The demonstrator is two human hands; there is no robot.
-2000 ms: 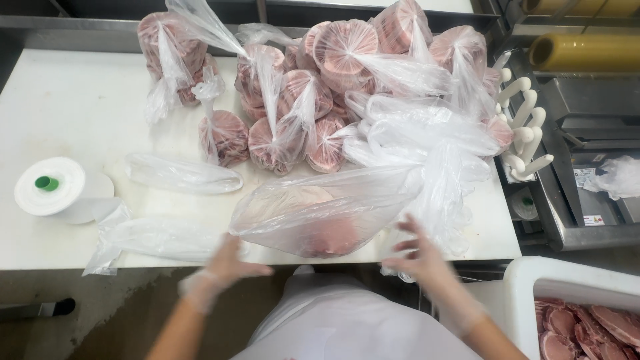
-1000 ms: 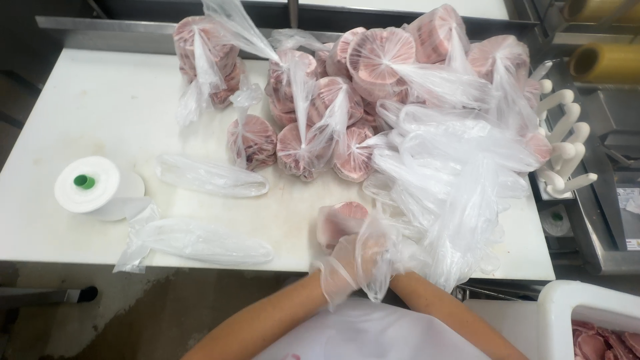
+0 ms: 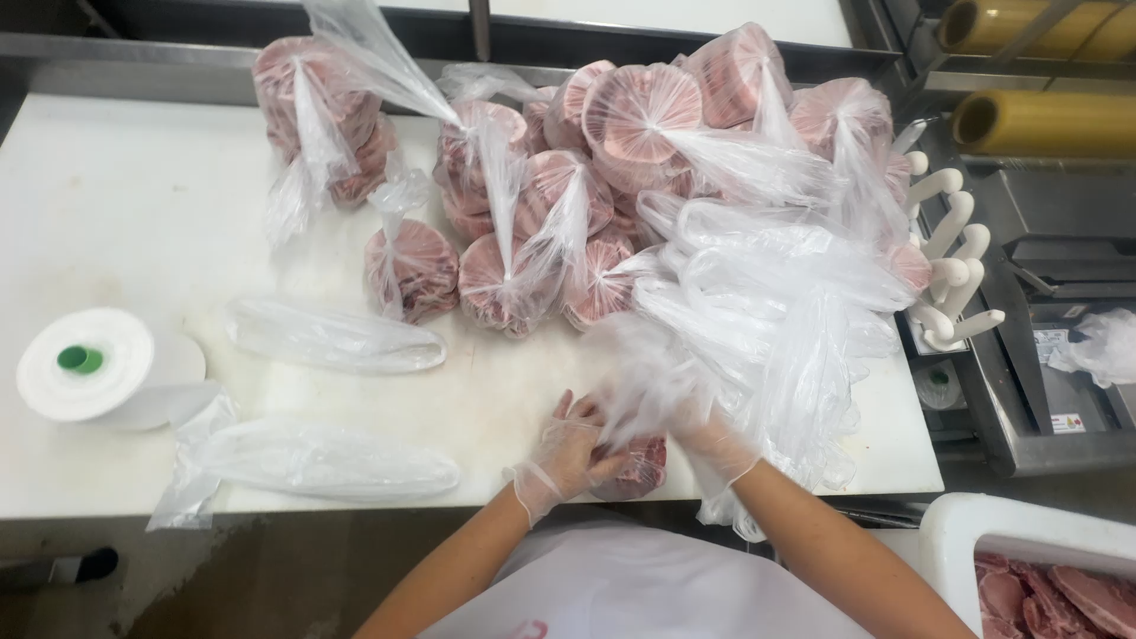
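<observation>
Near the front edge of the white tabletop, sliced raw meat in a clear plastic bag (image 3: pixel 641 469) lies under my hands. My left hand (image 3: pixel 568 453), in a clear glove, rests against its left side with the fingers spread around it. My gloved right hand (image 3: pixel 706 435) is at the bag's gathered upper part (image 3: pixel 652 373), which is blurred; the fingers are partly hidden by plastic. To the right is a heap of empty clear bags (image 3: pixel 781 311). Behind it stand several knotted bags of sliced meat (image 3: pixel 643 124).
A white roll of bags (image 3: pixel 84 364) with a green core stands at the left, near two loose bags (image 3: pixel 333 337). White hooks (image 3: pixel 954 257) line the right edge. A white tub (image 3: pixel 950 524) of sliced meat is at lower right, below yellow film rolls (image 3: pixel 1047 124).
Two seconds ago my hands were apart below a spread bag; now they are together at the bagged meat. The bag's upper part has been gathered.
</observation>
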